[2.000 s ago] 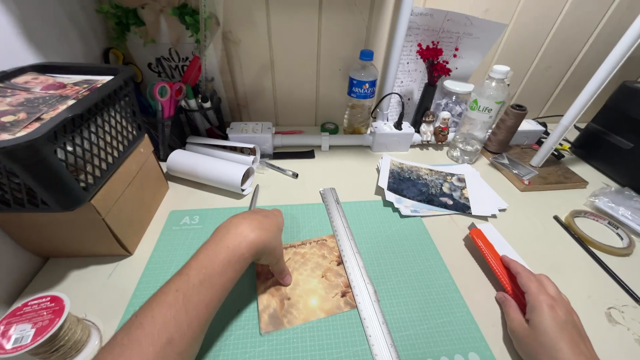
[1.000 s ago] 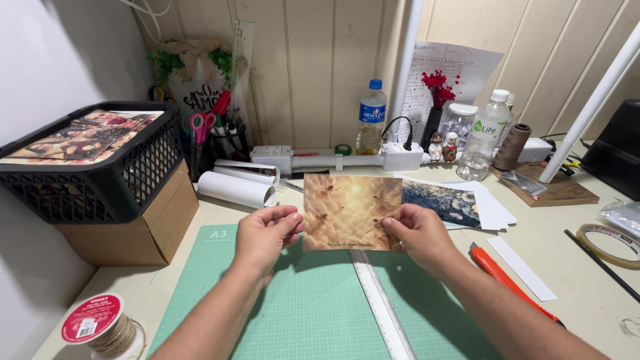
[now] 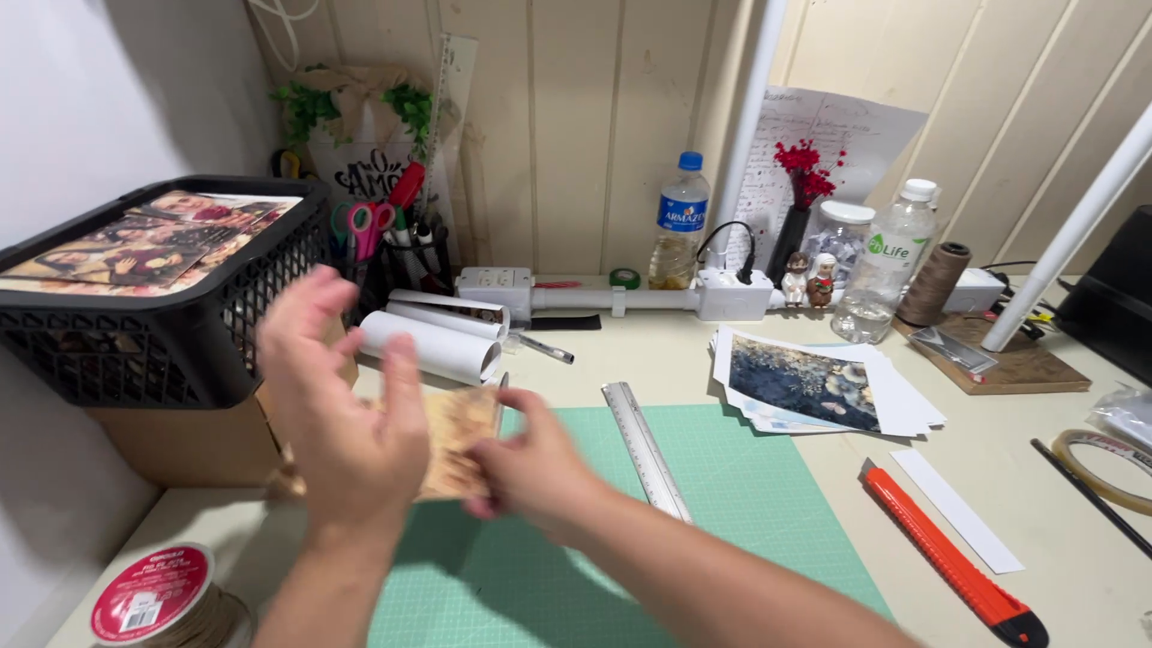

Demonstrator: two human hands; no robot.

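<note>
My right hand [image 3: 531,459] pinches the right edge of a brown-and-cream printed card [image 3: 454,445], held above the left part of the green cutting mat [image 3: 738,477]. My left hand [image 3: 346,396] is raised in front of the card's left side, blurred, its fingers apart; it hides part of the card. A metal ruler [image 3: 643,450] lies on the mat to the right of the card. On the table beyond the mat's right edge lie an orange utility knife [image 3: 945,549] and a narrow white paper strip [image 3: 958,511].
A black plastic basket [image 3: 162,315] of photo prints stands on a cardboard box [image 3: 207,441] at left. A twine spool [image 3: 162,598] sits at front left. Rolled paper [image 3: 432,345], a power strip [image 3: 616,299] and bottles [image 3: 681,220] line the back. Printed sheets [image 3: 801,382] lie beyond the mat.
The card went from lying on the mat to being held up in both hands, and has now moved left in my right hand. My left hand has come off its edge. The right hand let go of the knife.
</note>
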